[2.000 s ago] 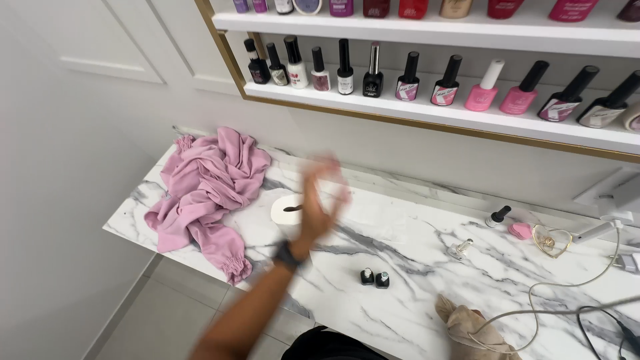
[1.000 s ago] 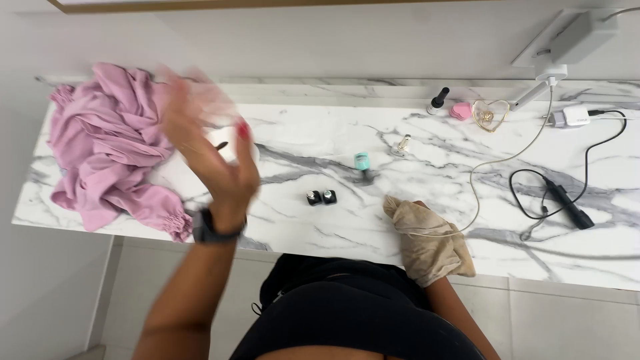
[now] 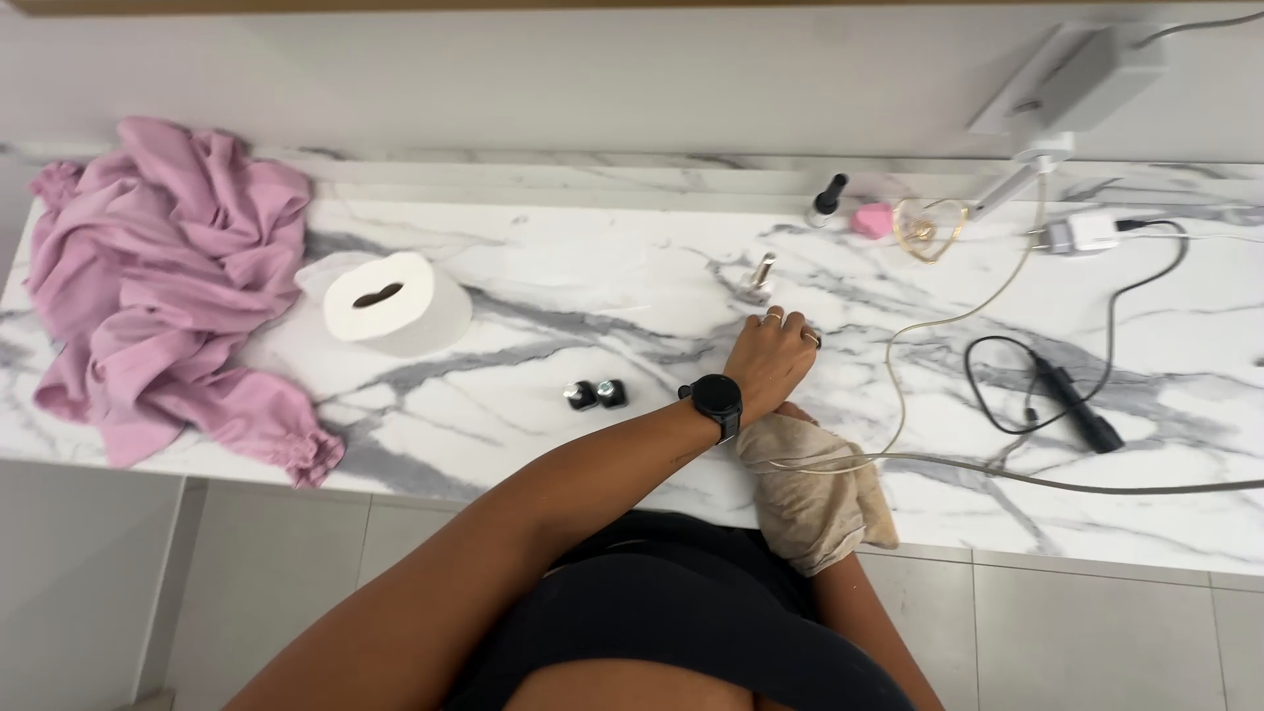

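My left hand (image 3: 770,357), with rings and a black watch (image 3: 716,395) at its wrist, is palm down with curled fingers, just below a small clear bottle with a metallic cap (image 3: 758,280). Whether it holds anything is hidden. My right hand (image 3: 790,411) is mostly covered by a crumpled beige cloth (image 3: 815,484), which it grips; only a bit of the hand shows at the cloth's top edge, close to my left hand. Two small black bottles (image 3: 596,394) stand side by side left of the watch. A white paper roll (image 3: 410,311) stands farther left on the marble-patterned counter (image 3: 533,434).
A pink garment (image 3: 183,286) is heaped at the left. Toward the back right are a black-capped bottle (image 3: 829,200), a pink object (image 3: 872,220) and a heart-shaped gold-rimmed dish (image 3: 929,229). Cables (image 3: 1076,487), a white charger (image 3: 1081,234) and a black handheld device (image 3: 1078,405) lie at the right.
My left hand has moved right, from over the paper roll to beside the cloth. A teal bottle seen on the counter one second ago no longer shows.
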